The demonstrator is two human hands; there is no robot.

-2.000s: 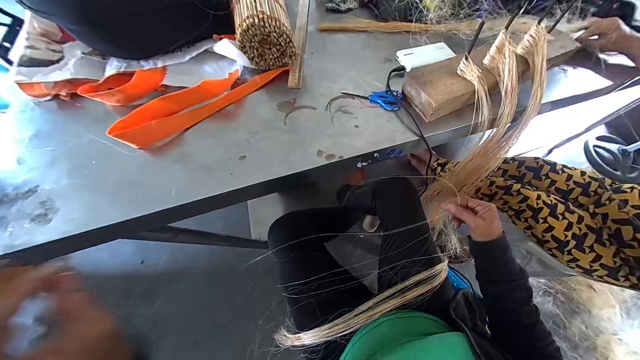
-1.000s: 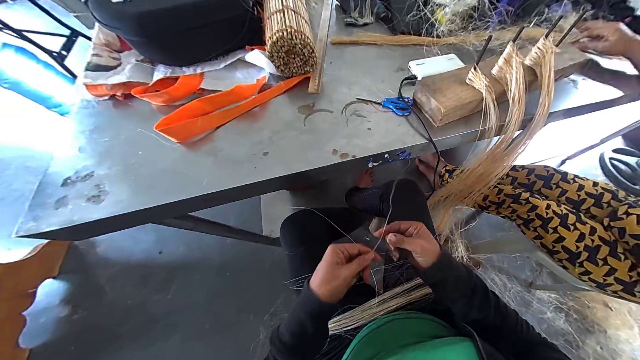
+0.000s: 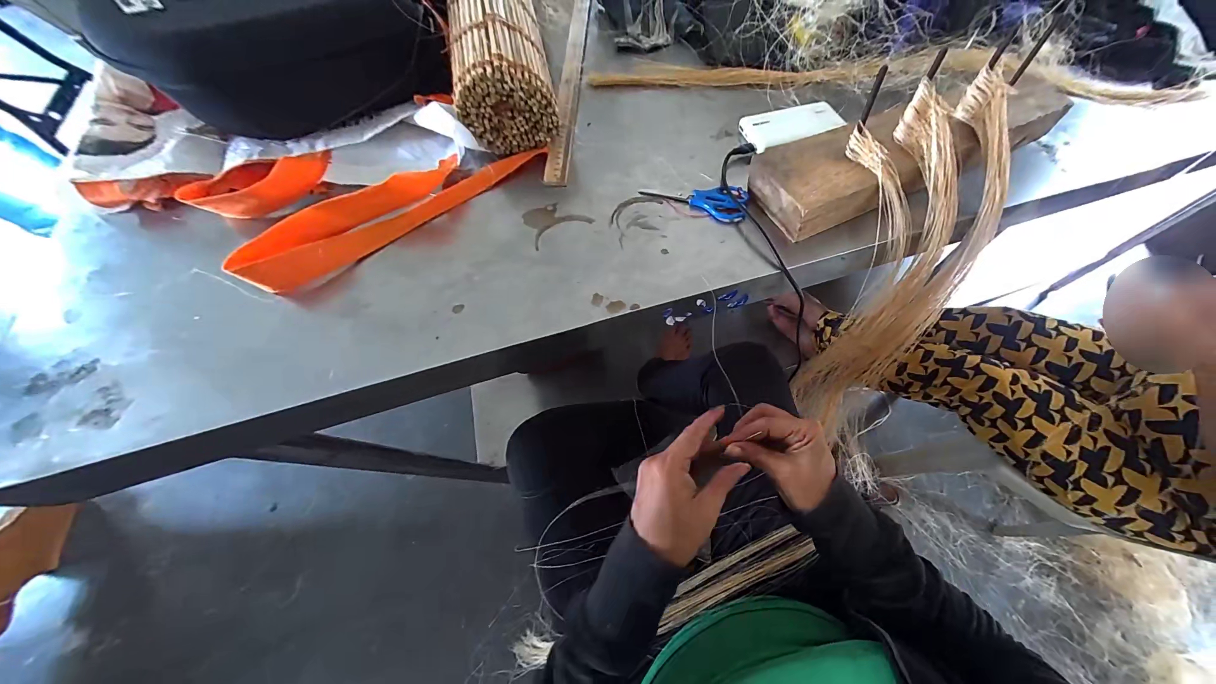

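Both hands meet above my lap. My right hand pinches a thin pale fiber strand between thumb and fingertips. My left hand is beside it, thumb and index finger apart, its fingertips near the right hand's; whether it holds a strand cannot be seen. A bundle of straw-coloured fibers lies across my lap below the wrists, by a green rounded object. To the right, long blond fiber hanks hang from dark pegs on a wooden block at the table's edge.
On the metal table lie blue-handled scissors, a white power bank with a black cable, a wooden ruler, a bundle of thin sticks, an orange strap and a black bag. A person in patterned clothing sits right.
My left hand has come from the far lower left to meet my right hand over my lap. Since one second ago, its thumb and index finger have spread apart.
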